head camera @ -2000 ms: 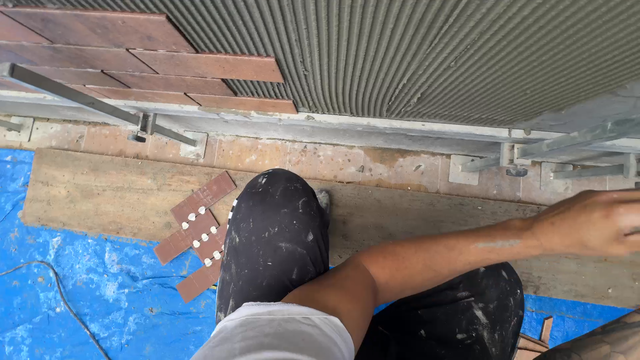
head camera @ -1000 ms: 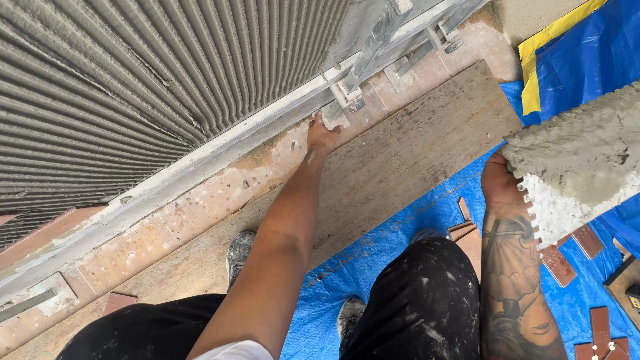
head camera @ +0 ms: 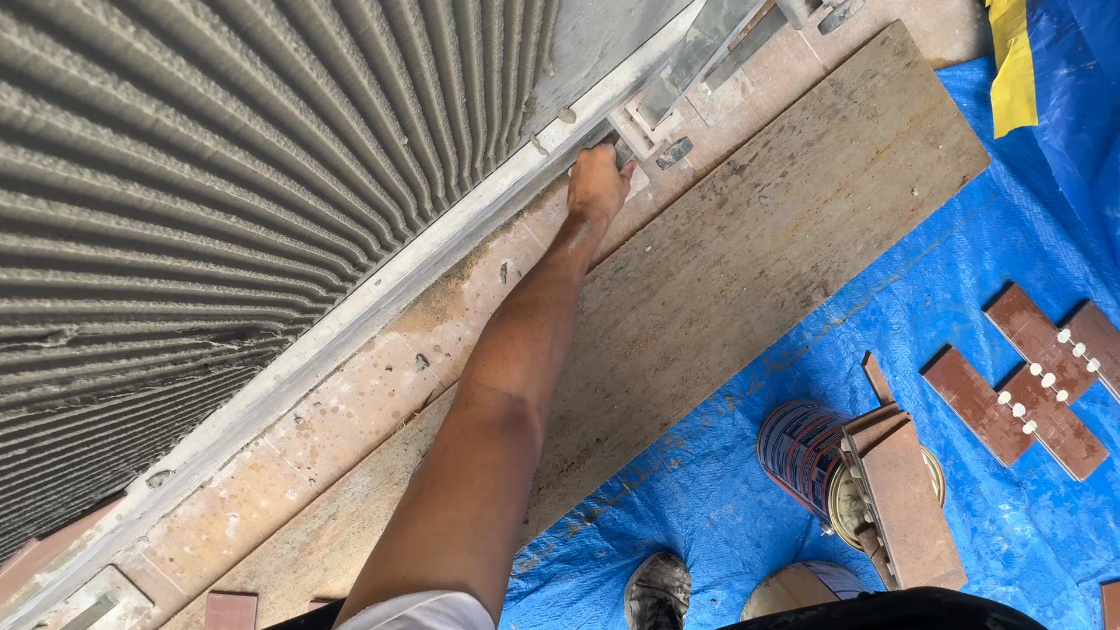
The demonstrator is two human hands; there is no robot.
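Low against the wall, my left hand (head camera: pixel 598 185) reaches to a metal bracket (head camera: pixel 649 124) that stands on the tiled ledge (head camera: pixel 341 437). Its fingers curl at the bracket's left side, partly hidden, so whether they grip it does not show. Ridged grey mortar (head camera: pixel 262 166) covers the wall above a pale rail (head camera: pixel 367 293). My right hand is out of view.
A long board (head camera: pixel 752 219) lies beside the ledge, over a blue tarp (head camera: pixel 1006 542). Joined reddish-brown tiles (head camera: pixel 1019 376) lie at right. A metal can (head camera: pixel 801 451) with tiles on it stands near my shoe (head camera: pixel 658 591). Yellow tape (head camera: pixel 1012 70) is at top right.
My left hand stays low by the bracket, now at its wall side. My right hand, with the mortar-covered notched trowel beside it one second ago, has left the view. The view has moved closer to the wall.
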